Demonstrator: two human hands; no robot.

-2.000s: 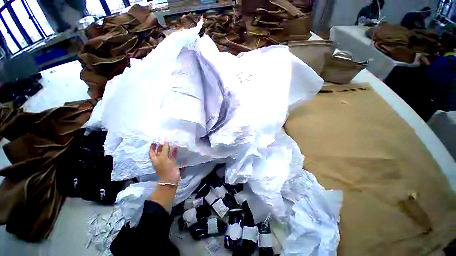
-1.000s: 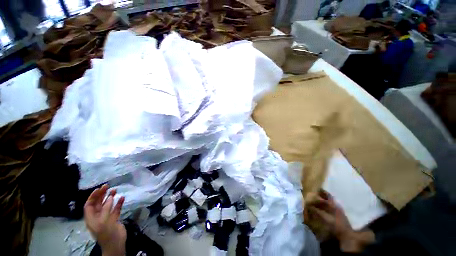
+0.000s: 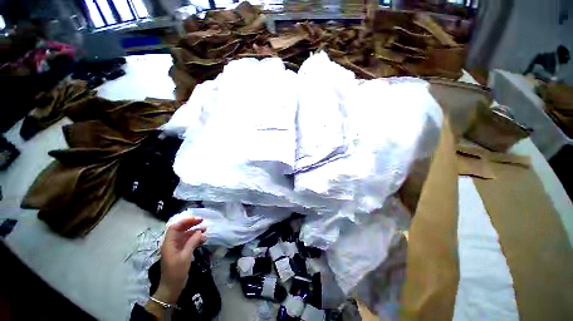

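Note:
My left hand (image 3: 178, 246) is bare, with its fingers apart and slightly curled, and holds nothing visible. A small black bag (image 3: 202, 289) with a white logo lies beside its wrist. My right hand is not visible. A tan kraft sheet (image 3: 440, 232) stands raised and blurred at the right, and a second tan piece (image 3: 534, 219) lies beyond it. A white strip of surface shows between them. The large heap of white tissue paper (image 3: 251, 138) fills the middle. Black strap bundles (image 3: 267, 285) with white bands lie in front of it.
More black bags (image 3: 154, 178) lie left of the paper. Brown bag pieces (image 3: 88, 166) are at the left, with a large brown heap (image 3: 283, 41) behind. Beige pouches (image 3: 496, 125) stand at the back right. Tiny white labels (image 3: 146, 244) are scattered near my left hand.
The view has swung right and back left. My left hand has left the tissue paper's edge. The kraft sheet, flat before, is raised. My right hand, seen by it one second ago, is gone from view.

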